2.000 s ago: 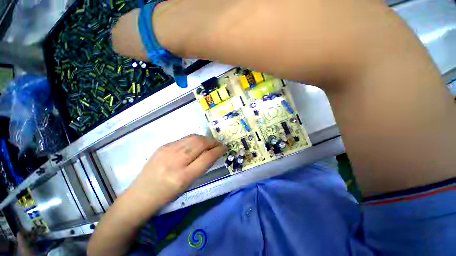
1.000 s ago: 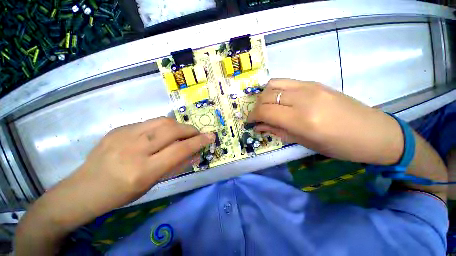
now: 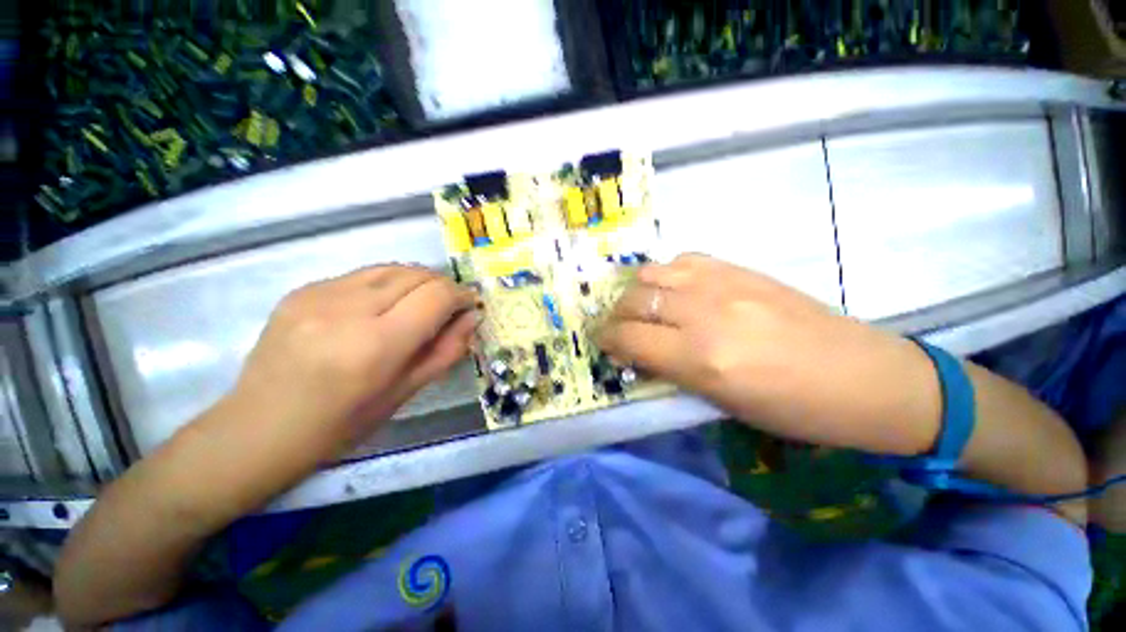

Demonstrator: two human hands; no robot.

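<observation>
A cream-yellow circuit board panel (image 3: pixel 519 319) with two matching halves lies on the metal track. Yellow blocks (image 3: pixel 498 222) and black connectors stand near its far edge, small dark round parts near its near edge. My left hand (image 3: pixel 358 333) is at the board's left edge, fingertips bent together; whether they hold a part cannot be seen. My right hand (image 3: pixel 729 327), with a ring and a blue wrist strap (image 3: pixel 948 407), lies over the right half. Its fingertips point down at the board and hide what is under them.
Beyond the far rail (image 3: pixel 333 185), a black bin of dark green capacitors (image 3: pixel 185 99) is at the left and another bin (image 3: pixel 815 35) at the right, with a white surface (image 3: pixel 482 49) between. The near rail (image 3: pixel 408 467) runs along my blue shirt.
Since two seconds ago my right hand has come from the left bin to the board's right half. Since one second ago my left hand has moved from the board's lower left up to its left edge.
</observation>
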